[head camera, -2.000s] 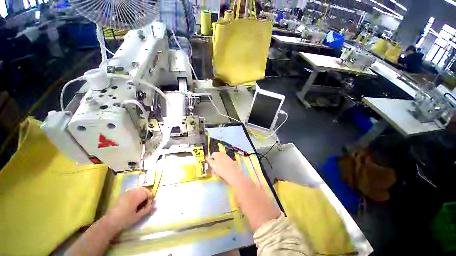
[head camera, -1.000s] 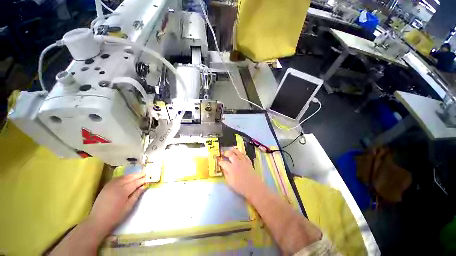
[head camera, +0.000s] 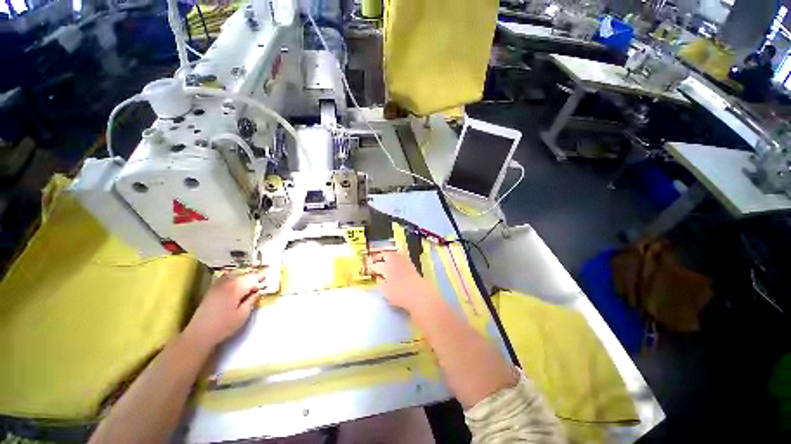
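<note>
A flat yellow piece (head camera: 321, 264) lies under the yellow-taped clamp frame (head camera: 358, 247) below the white sewing machine head (head camera: 195, 204). The pale template plate (head camera: 325, 334) with yellow tape borders spreads in front of it. My left hand (head camera: 227, 299) rests flat at the left edge of the clamp, fingertips on it. My right hand (head camera: 395, 276) touches the clamp's right arm, fingers a little bent. Neither hand shows anything gripped. The needle area is overexposed, and fine detail there is hidden.
Yellow bag material (head camera: 95, 312) lies left of the plate. Another yellow piece (head camera: 564, 355) lies on the right table. A red-and-black pen-like tool (head camera: 428, 234) with a cord lies right of the clamp. A control panel (head camera: 482, 158) stands behind. A yellow bag (head camera: 438, 56) hangs at the back.
My left hand has moved from the plate's front left up to the clamp's left edge and flattened. My right hand stays by the clamp's right arm. The camera view has shifted.
</note>
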